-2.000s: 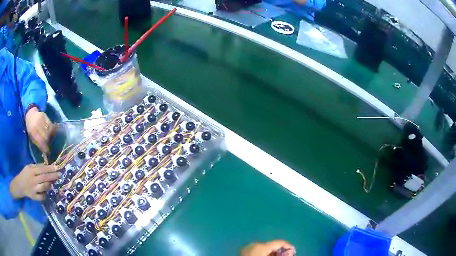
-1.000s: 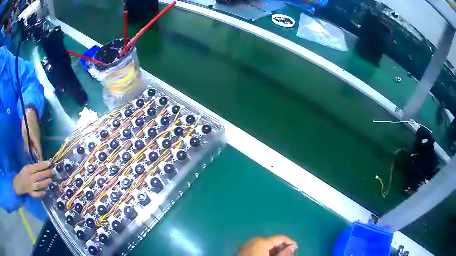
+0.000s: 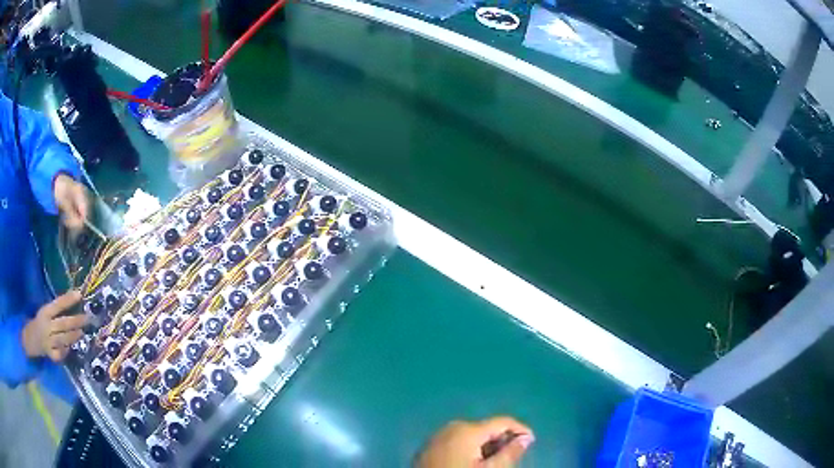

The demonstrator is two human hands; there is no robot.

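My left hand (image 3: 475, 445) is at the bottom middle edge, partly cut off, over the green bench. Its thumb and fingers are curled together around something small and dark (image 3: 499, 442), too small to name surely. To its right stands a blue screw bin (image 3: 660, 416) with small silvery screws (image 3: 655, 459) at the bottom. My right hand is not in view.
At left, a clear blister tray (image 3: 379, 239) holds round black parts with yellow-red wires; another person's hands (image 3: 57, 329) are at its far left edge. Beyond stand a tub (image 3: 203, 137) with red-handled tools and a green conveyor (image 3: 512, 192) carrying a black housing (image 3: 777, 279).
My left hand has shifted slightly left and up in the picture. More of the blue bin's inside shows. The black housing has moved right. The other person's upper hand has lifted from the tray.
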